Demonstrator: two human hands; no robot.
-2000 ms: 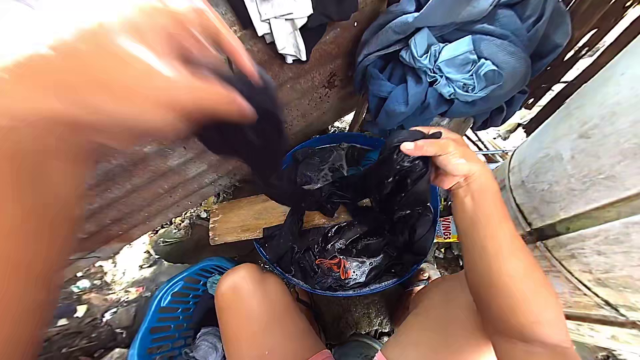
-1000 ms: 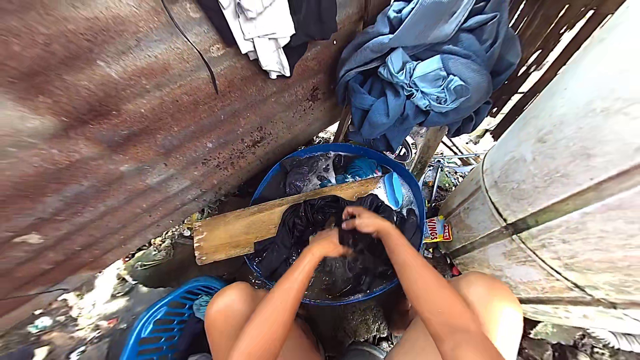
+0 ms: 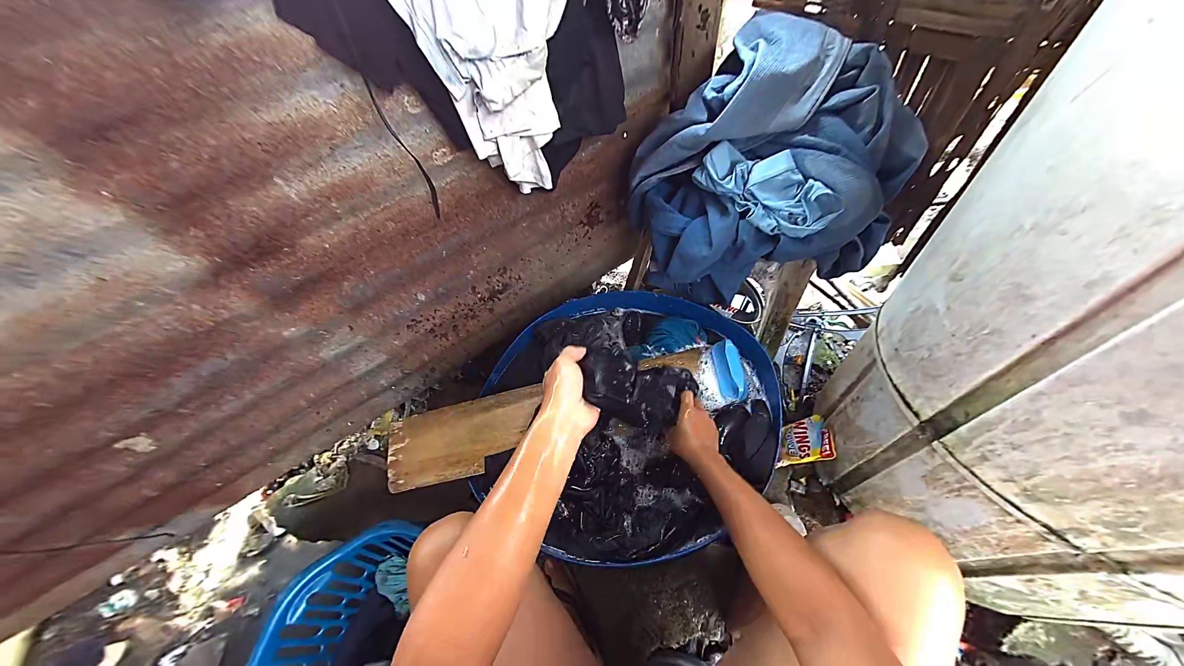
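Both hands grip a wet black garment (image 3: 610,381) above a round blue basin (image 3: 638,561). My left hand (image 3: 567,393) is closed on its left part, my right hand (image 3: 692,427) on its right end. Beneath the garment a wooden board (image 3: 462,438) lies across the basin, its left end sticking out past the rim. More dark wet clothes (image 3: 629,499) lie in sudsy water below my hands. A light-blue object (image 3: 728,372), perhaps a brush, and a teal cloth (image 3: 675,335) are near the basin's far side.
A blue plastic basket (image 3: 305,583) with clothes stands at lower left. Blue fabric (image 3: 786,157) is heaped on a wooden stand. White clothing (image 3: 504,83) hangs by the rusty corrugated sheet (image 3: 231,277). A detergent packet (image 3: 807,440) and a large grey container (image 3: 1036,370) are at right.
Two seconds ago my left hand was raised at upper left with dark cloth. One second ago both hands were close together over the basin; now they are farther apart, holding black cloth over the board.
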